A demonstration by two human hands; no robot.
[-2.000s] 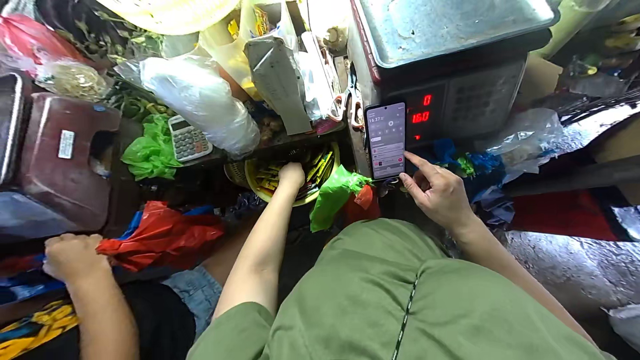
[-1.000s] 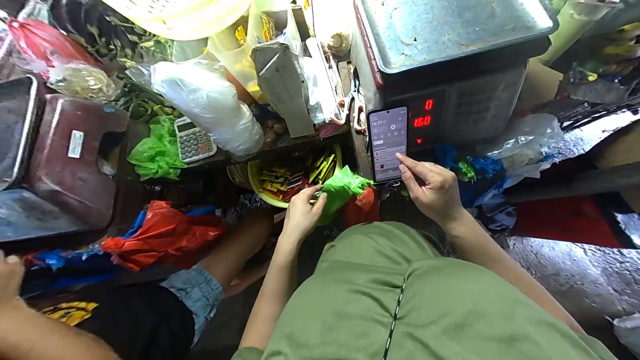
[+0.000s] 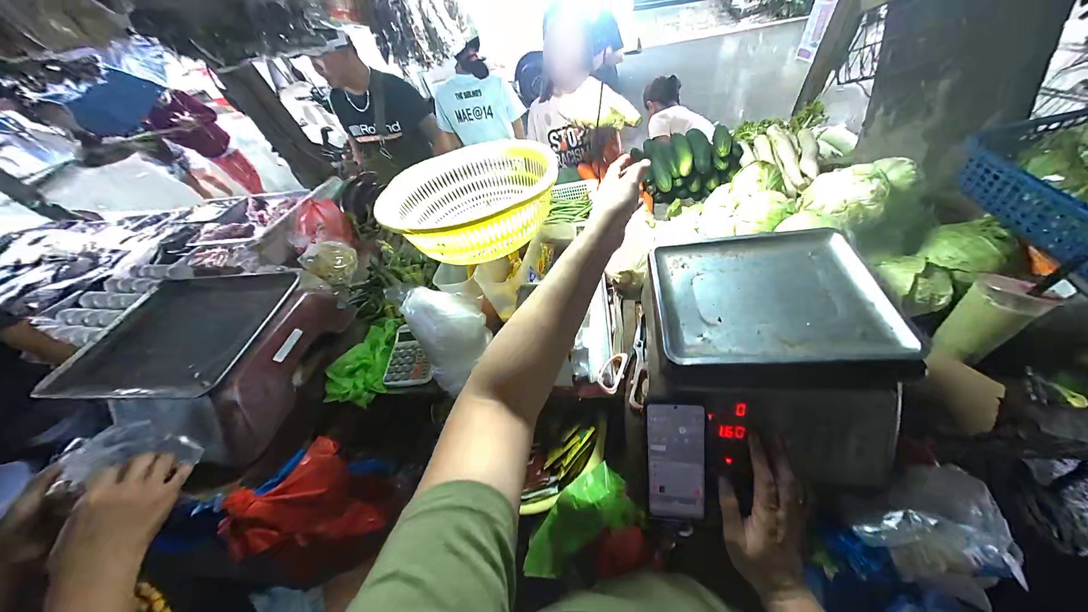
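Observation:
My left hand [image 3: 619,191] is stretched far forward, near the cucumbers [image 3: 690,160] and left of the cabbages [image 3: 858,194]; whether it holds anything is unclear. My right hand [image 3: 769,518] rests its fingers against the front of the digital scale [image 3: 816,425], just right of its red display, with fingers apart and nothing seen in it. A phone [image 3: 676,459] with a lit screen stands against the scale, left of that hand. The scale's metal pan [image 3: 782,297] holds nothing. Below my left arm are a green plastic bag [image 3: 586,510] and a basket of packets [image 3: 561,459].
A yellow plastic basket [image 3: 467,204], a calculator [image 3: 408,361], scissors [image 3: 637,370] and a clear plastic bag roll [image 3: 446,336] lie ahead. A second scale [image 3: 195,336] and a red bag [image 3: 302,506] are at left, beside a co-worker's hands [image 3: 127,501]. Several people stand beyond the produce.
The view has tilted up. My left hand has moved from the green bag and packet basket to far forward over the produce. My right hand has left the phone for the scale's front.

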